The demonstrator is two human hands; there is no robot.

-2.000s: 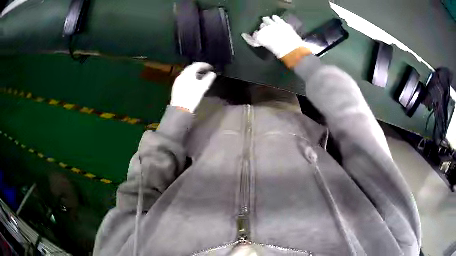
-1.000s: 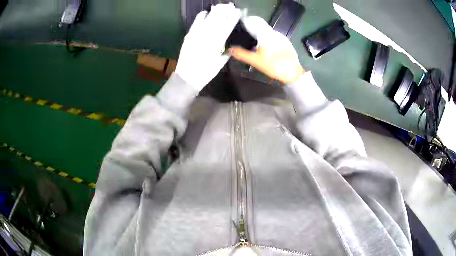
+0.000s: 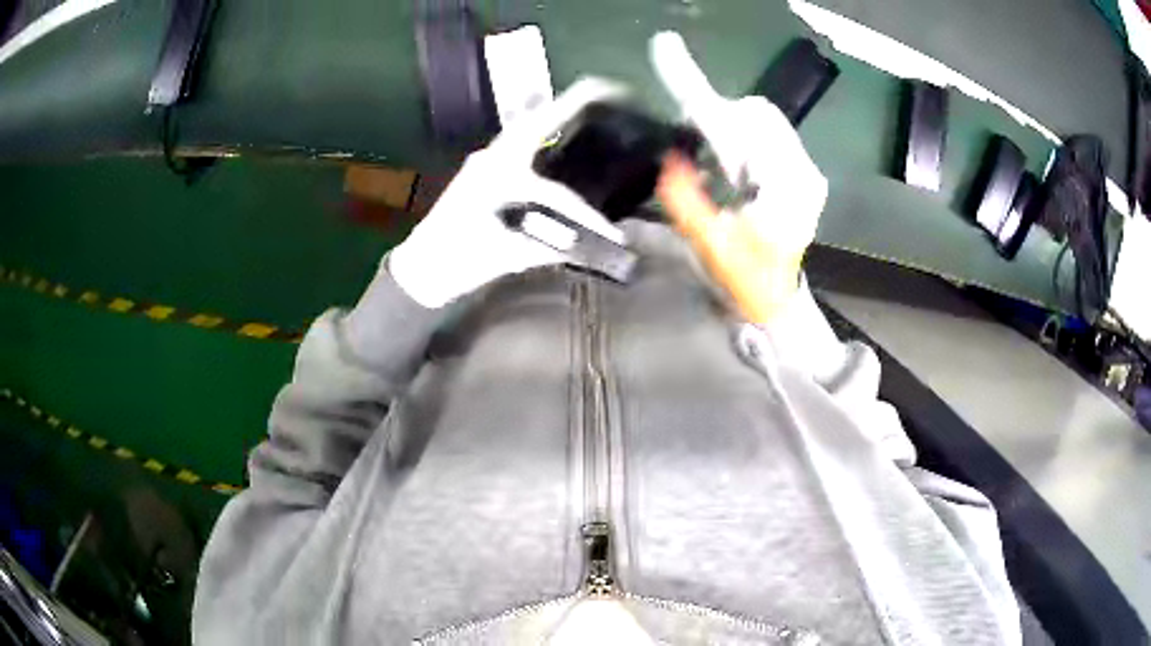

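Note:
My left hand (image 3: pixel 473 217), in a white glove, grips a black oblong unit (image 3: pixel 608 158) above the bench's near edge. A dark narrow piece with a light patch (image 3: pixel 583 245) also shows under its fingers; I cannot tell if it is part of the same unit. My right hand (image 3: pixel 757 189), gloved with a bare thumb, is motion-blurred at the unit's right side, one finger pointing away from me. Whether it touches the unit is unclear. Another black unit (image 3: pixel 452 70) lies on the bench behind my left hand.
On the green bench mat (image 3: pixel 303 76), a corded black unit (image 3: pixel 183 53) lies far left. More black units lie to the right (image 3: pixel 796 81), (image 3: pixel 925 136), (image 3: pixel 1003 189), beside bundled cables (image 3: pixel 1079 234). A brown block (image 3: pixel 379 186) shows below the bench edge.
Both hands first came together over the bench around a black unit. Since then they have moved closer to my body and slightly apart, and the dark narrow piece has come into view.

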